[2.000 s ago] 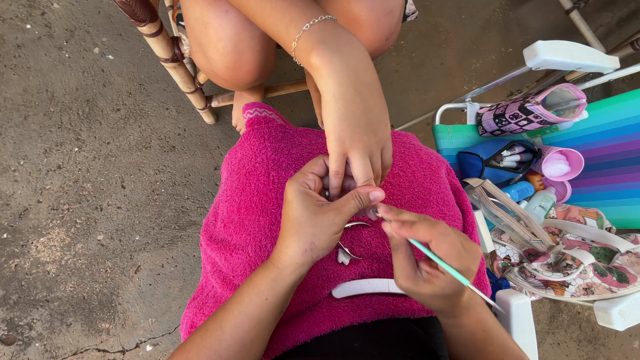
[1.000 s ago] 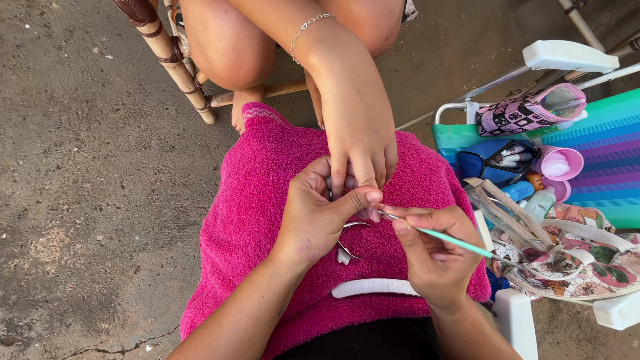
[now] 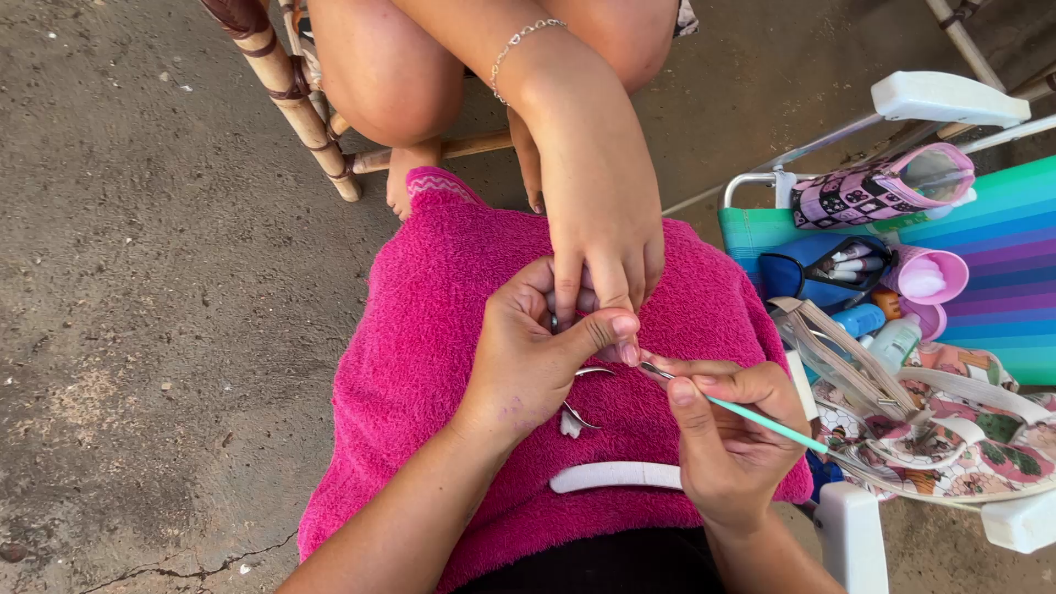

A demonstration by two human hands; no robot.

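My left hand (image 3: 536,351) holds a finger of another person's hand (image 3: 598,181), with my thumb beside the fingernail. In my right hand (image 3: 738,429) is a cuticle pusher (image 3: 767,423) with a turquoise handle and metal ends, its near metal tip close to that fingernail; whether it touches cannot be told. The other person's hand wears a chain bracelet (image 3: 511,45). A pink towel (image 3: 421,305) lies beneath the hands. On it rest a white curved nail file (image 3: 615,476), partly behind my right hand, and metal cuticle nippers (image 3: 582,417), partly hidden by my left hand, beside a small white piece.
At the right, a striped folding chair (image 3: 1011,272) with white armrests holds a checkered pouch (image 3: 854,190), a blue case (image 3: 796,268), pink cups (image 3: 932,276), bottles (image 3: 895,342) and a floral bag (image 3: 990,454). The other person's knees and a bamboo chair (image 3: 289,99) are ahead.
Compared with two seconds ago, my right hand has turned, and the pusher's handle lies at a flatter angle. My left hand keeps its hold on the other person's finger.
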